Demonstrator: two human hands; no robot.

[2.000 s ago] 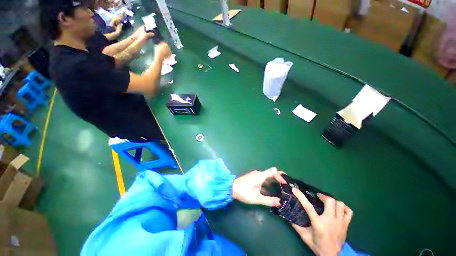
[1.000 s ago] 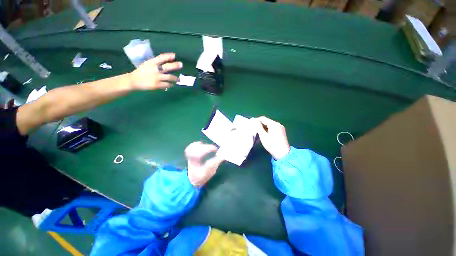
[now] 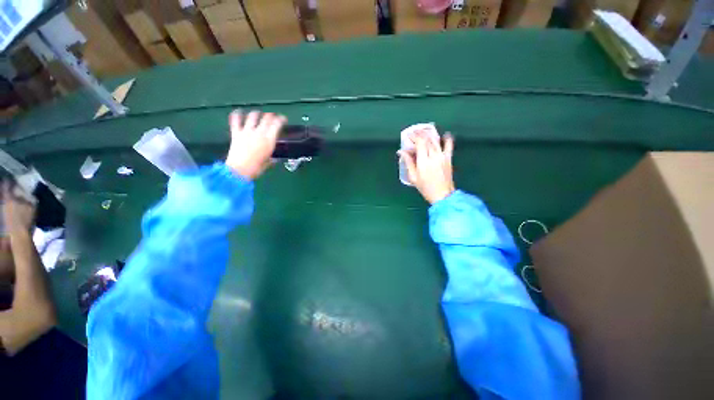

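My left hand [image 3: 254,144] is stretched forward at the left of centre, with its fingers at the left end of a blurred black box [image 3: 299,141]. The blur hides how it holds the box. My right hand [image 3: 429,166] is on a whitish, palm-sized item [image 3: 415,139], maybe a bag or folded paper, at the right of centre, with its fingers over it. A whitish translucent bag [image 3: 163,150] is left of my left hand, partly behind my sleeve. A small white piece [image 3: 293,164] lies just below the black box.
A large brown carton [image 3: 626,273] stands at the right, with thin pale rings [image 3: 532,231] beside it. A coworker's arm [image 3: 27,273] reaches in at the left, near a glossy black box [image 3: 98,287]. Pale stacked layers [image 3: 626,45] lie far right by a metal post [image 3: 685,55].
The view has turned. My hands have moved apart and forward; the open box with white flaps no longer shows between them. The coworker's arm has drawn back left.
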